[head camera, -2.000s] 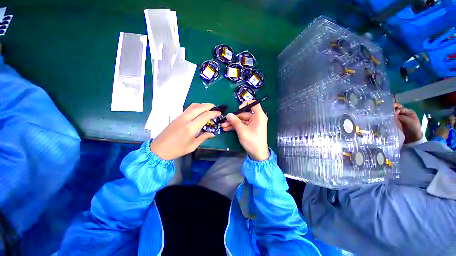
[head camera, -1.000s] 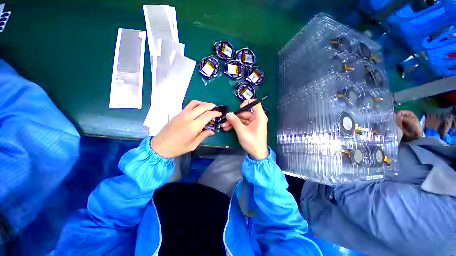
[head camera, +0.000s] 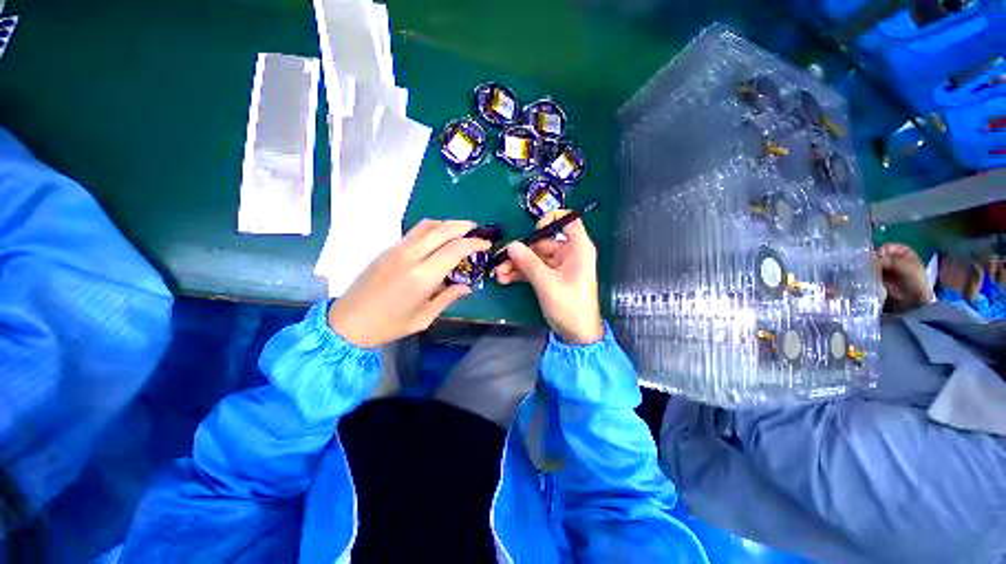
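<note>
My left hand holds a round housing between thumb and fingers at the near edge of the green bench. A dark disc edge shows at the top of the held housing; the fingers hide part of it. My right hand holds a thin black tool like a pen, its lower end at the right side of the held housing. Several round housings with white and yellow squares inside lie grouped on the bench beyond the hands.
Overlapping whitish strips and a separate strip lie left of the housings. A tall stack of clear trays with orange-tailed discs stands at right. Blue bins are at far right. People in blue and grey sleeves sit on both sides.
My right hand and the black tool have shifted slightly right, the tool more steeply tilted. My left hand still holds the housing. The bench view has shifted slightly.
</note>
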